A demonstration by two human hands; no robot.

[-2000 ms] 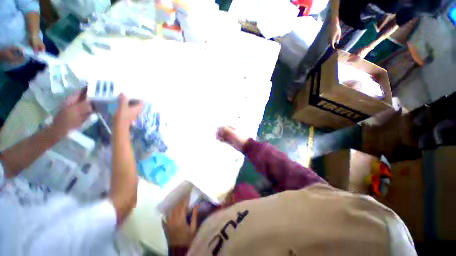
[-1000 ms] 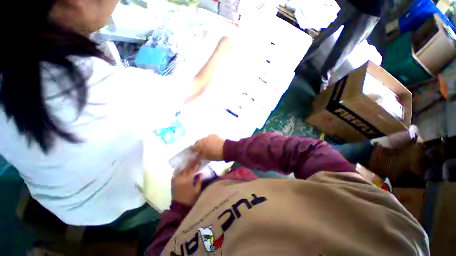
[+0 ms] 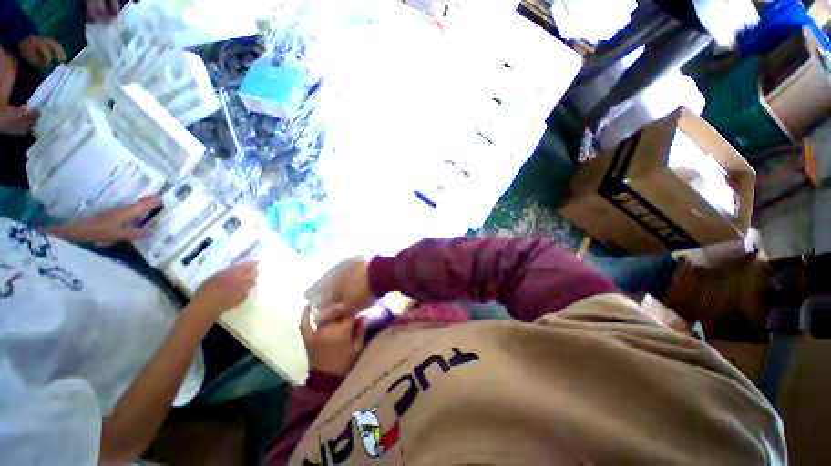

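Observation:
My right hand (image 3: 349, 281) and my left hand (image 3: 333, 340) are close together at the near table edge, in front of my chest. Between them is a small pale, clear-looking packet (image 3: 324, 286), partly hidden by my fingers. My right fingers cover its right side, and my left thumb and fingers are at its lower side. Its contents are too blurred to tell. A crinkled light-blue pile of sachets (image 3: 300, 224) lies just beyond my hands. White trays (image 3: 442, 136) lie in overlapping rows to the right, washed out by glare, some with small dark bars.
At left, a person's hands (image 3: 230, 286) are on white trays with dark parts (image 3: 196, 241). White boxes (image 3: 82, 159) stand beyond. A blue box (image 3: 273, 88) sits on a heap of clear bags (image 3: 305, 136). An open FIREFLY carton (image 3: 656, 196) stands on the floor at right.
My right hand has come back from over the trays to my left hand at the packet. The person at left, who leaned across the table a second ago, has drawn back to the trays.

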